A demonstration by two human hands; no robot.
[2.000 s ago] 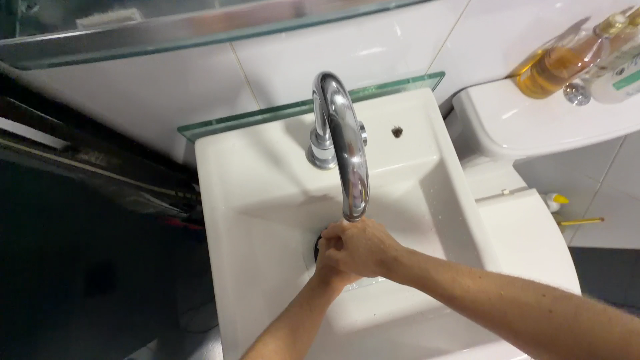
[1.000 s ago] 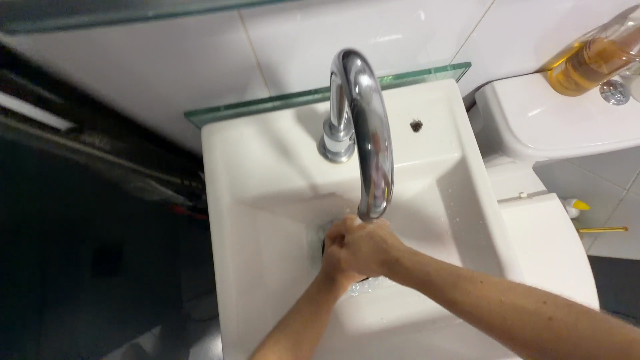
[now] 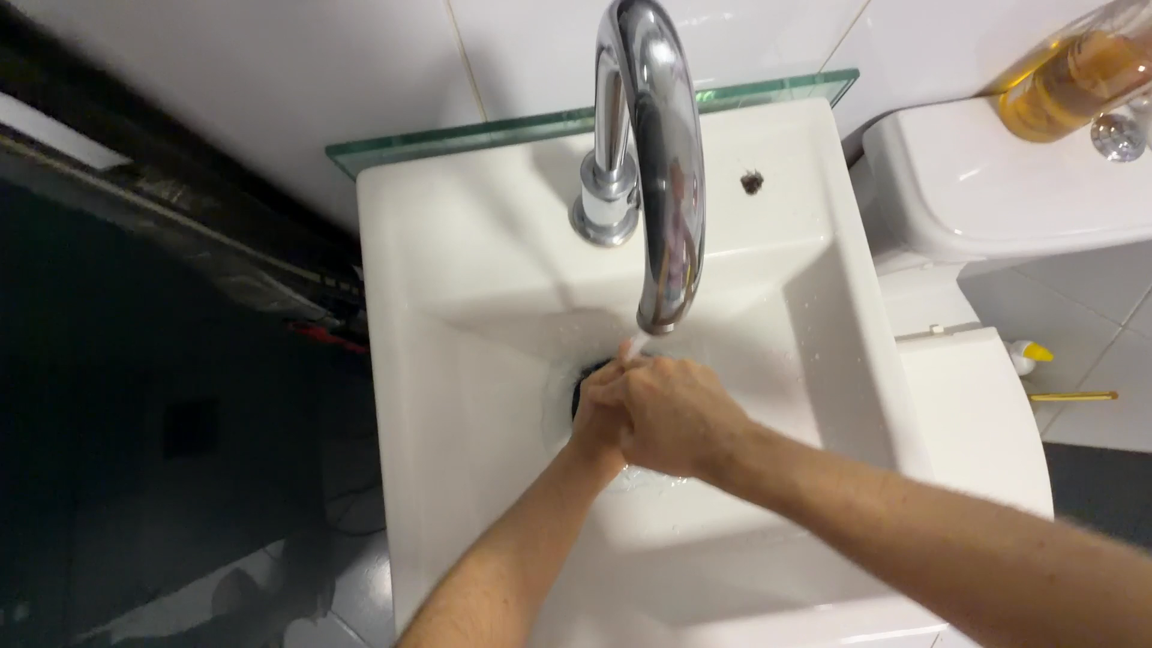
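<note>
Water runs from a curved chrome faucet [image 3: 670, 198] onto my two hands, low in a white ceramic sink [image 3: 468, 216]. My right hand [image 3: 679, 414] lies over and against my left hand [image 3: 601, 414], fingers bent around it. The left hand's fingers are largely covered by the right, so their pose does not show, and neither does anything between the palms. Just left of and behind the hands, part of the dark drain [image 3: 585, 382] is visible, with water spreading on the basin floor around it.
A green-edged glass shelf [image 3: 531, 129] runs behind the sink. To the right stand a toilet tank [image 3: 954, 180] with an amber bottle [image 3: 1053, 94] on top, and the toilet's white lid [image 3: 972, 423]. A yellow-tipped white bottle [image 3: 1028, 355] is beyond. A dark hole [image 3: 751, 182] marks the sink's ledge.
The hands stay clasped together under the faucet, with small shifts of the fingers. The view has moved somewhat, so the faucet stands higher in it.
</note>
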